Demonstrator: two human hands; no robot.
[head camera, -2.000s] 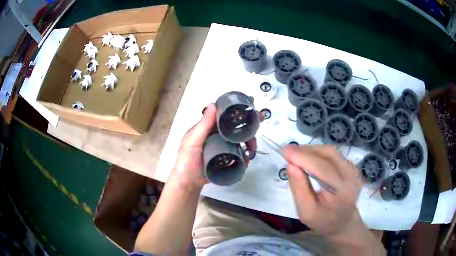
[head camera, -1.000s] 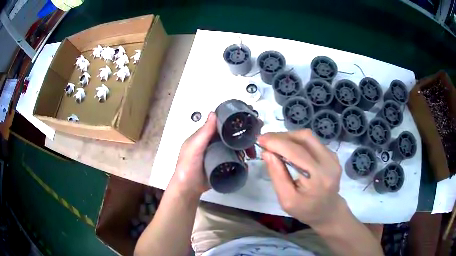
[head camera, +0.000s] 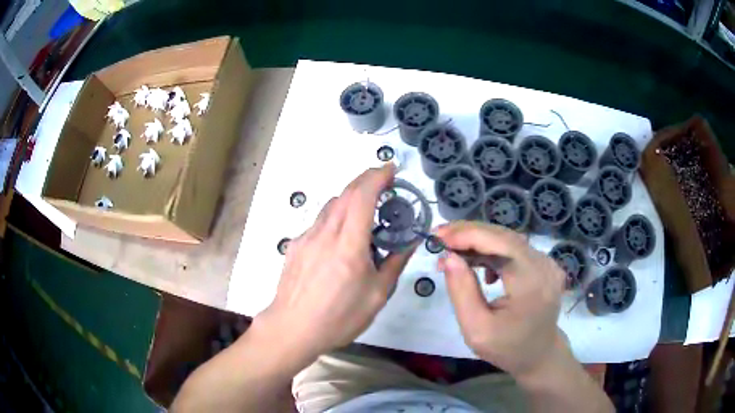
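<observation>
My left hand (head camera: 334, 258) holds a grey motor housing (head camera: 400, 216) in front of me, its spoked face turned up toward me. Whether a second housing is under the palm is hidden. My right hand (head camera: 500, 286) holds dark tweezers (head camera: 471, 256) like a pen. Their tip is at the right rim of the held housing; whether it touches a part is too small to tell. Several grey housings (head camera: 493, 159) stand on the white sheet, most with the spoked face up. Small round inserts (head camera: 424, 286) lie singly around my hands.
A shallow carton with white star-shaped impellers (head camera: 153, 131) is at the left, its wall (head camera: 209, 153) beside the sheet. A carton (head camera: 657, 189) heaped with tiny dark reddish pieces is at the right edge. Below the bench edge at left is a deeper brown carton (head camera: 173, 339). Thin lead wires stick out beside some housings.
The two housings showed their open ends before; now one shows with its spoked face up. My left hand has turned over it. The tweezers have moved to its rim. The view has shifted slightly.
</observation>
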